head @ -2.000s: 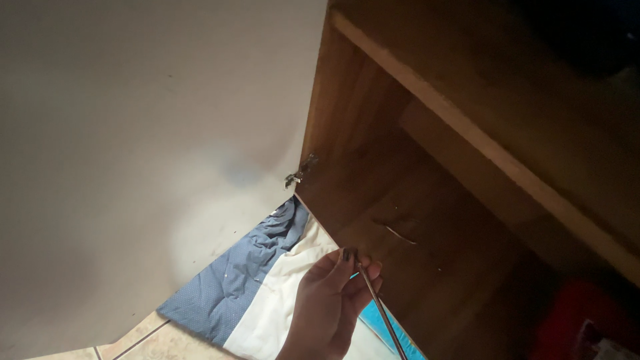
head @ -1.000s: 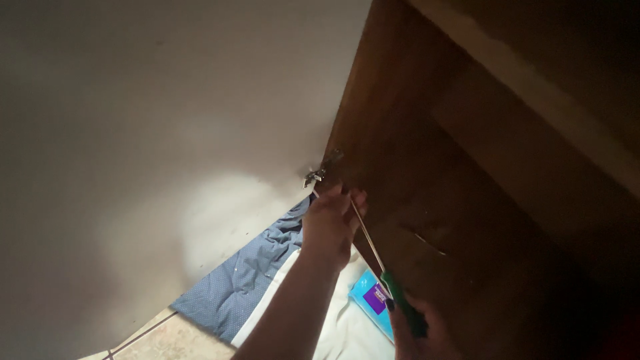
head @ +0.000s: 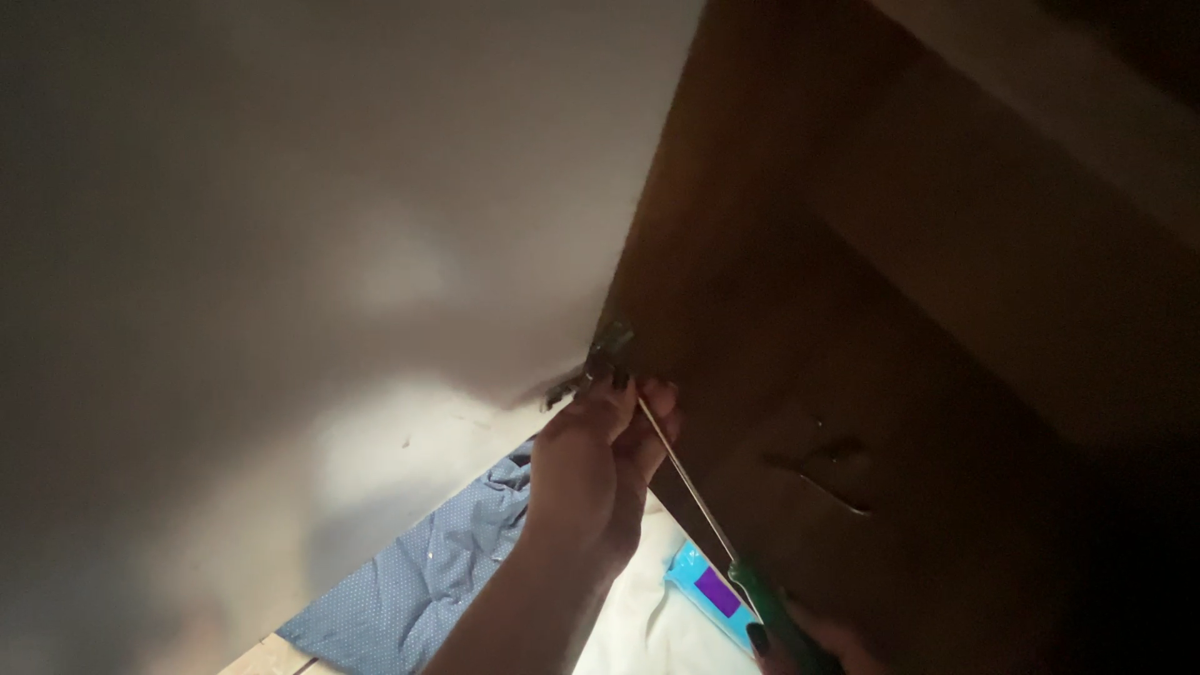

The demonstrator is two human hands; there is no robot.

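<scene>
My right hand, low in the view, grips the green handle of a long-shafted screwdriver. The shaft runs up and left to the fingers of my left hand, which are gathered around its tip end beside a metal cabinet hinge. The hinge sits where the pale door panel meets the dark wooden side of the cabinet. Whether the left fingers also hold a screw is hidden, and the screwdriver's tip cannot be made out.
Below lies a blue dotted and white cloth with a light-blue packet on it. Tiled floor shows at the lower left. A thin curved piece lies in the dark cabinet, and a wooden board crosses the upper right.
My left hand has moved up to the hinge. My right hand, out of view two seconds ago, now shows on the green handle. The light inside the cabinet has dimmed.
</scene>
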